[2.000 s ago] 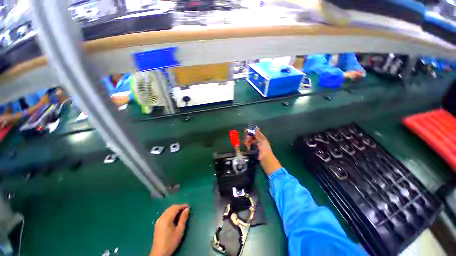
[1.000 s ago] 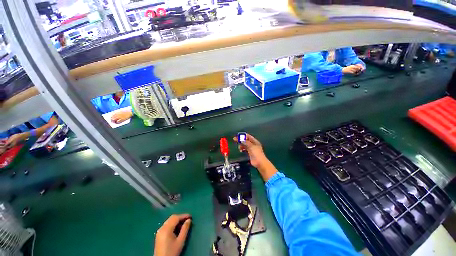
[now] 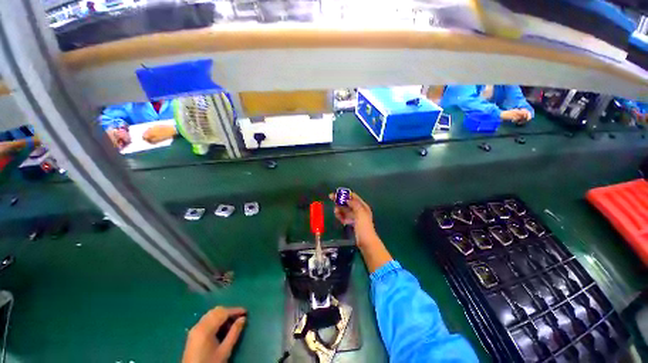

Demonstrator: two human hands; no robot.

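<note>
My right hand (image 3: 357,215) holds a small dark squarish watch unit (image 3: 342,196) between its fingertips, above and just right of the clamp's red handle (image 3: 317,217). The unit's face shows a pale pattern. The red handle stands upright over the silver toggle clamp (image 3: 319,264) on the black jig (image 3: 291,261). A dark nest with gold-tan curved edging (image 3: 339,330) lies at the jig's near end. My left hand (image 3: 215,336) rests on the green bench left of the jig, fingers apart and empty, cut off by the bottom edge.
Stacked black trays (image 3: 526,283) at right hold several units in their far pockets. A red-orange tray (image 3: 625,211) lies beyond. Three pale units (image 3: 224,210) sit left of the jig. A metal post (image 3: 114,170) slants at left. Fan, white box, blue instrument and people are across the bench.
The unit in my right hand now shows a patterned face where it showed a plain pale one. My right hand stays near the red handle. The view has shifted slightly; my left hand remains empty.
</note>
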